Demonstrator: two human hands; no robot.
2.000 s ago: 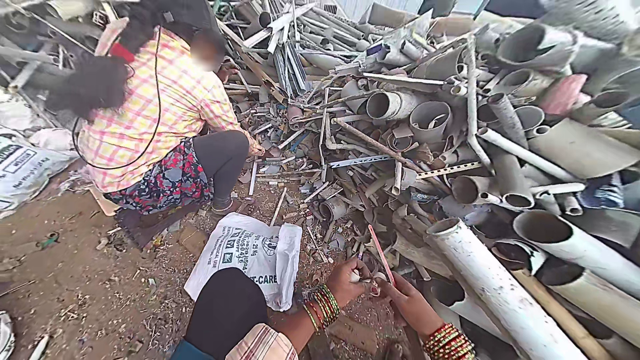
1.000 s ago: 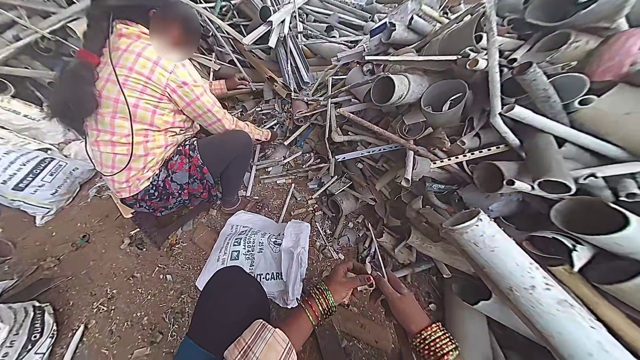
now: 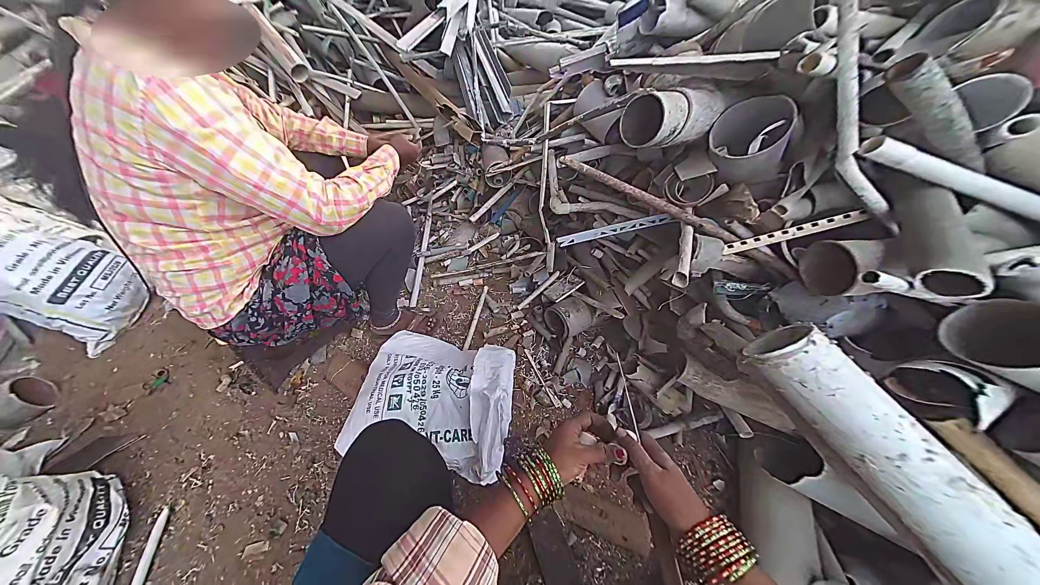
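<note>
Low in the middle, my left hand (image 3: 578, 448) pinches a small whitish piece (image 3: 587, 439), its fingertips close to those of my right hand. My right hand (image 3: 656, 479) holds a thin, narrow blade-like strip (image 3: 626, 390) that points up and away. The two hands nearly touch. Beside my left hand and my knee lies a white printed woven sack (image 3: 422, 398) on the ground. Bangles circle both wrists. The exact grip between the fingers is partly hidden.
A person (image 3: 227, 171) in a checked shirt squats at the left, hands near the scrap. A heap of plastic pipes (image 3: 666, 118) fills the right and back. One large white pipe (image 3: 886, 455) slants close by my right arm. Printed sacks (image 3: 65, 276) lie at the left edge.
The squatting person's far hand reached out over the scrap a second ago; now both hands are close together. My hands stay close together around the strip and the small piece.
</note>
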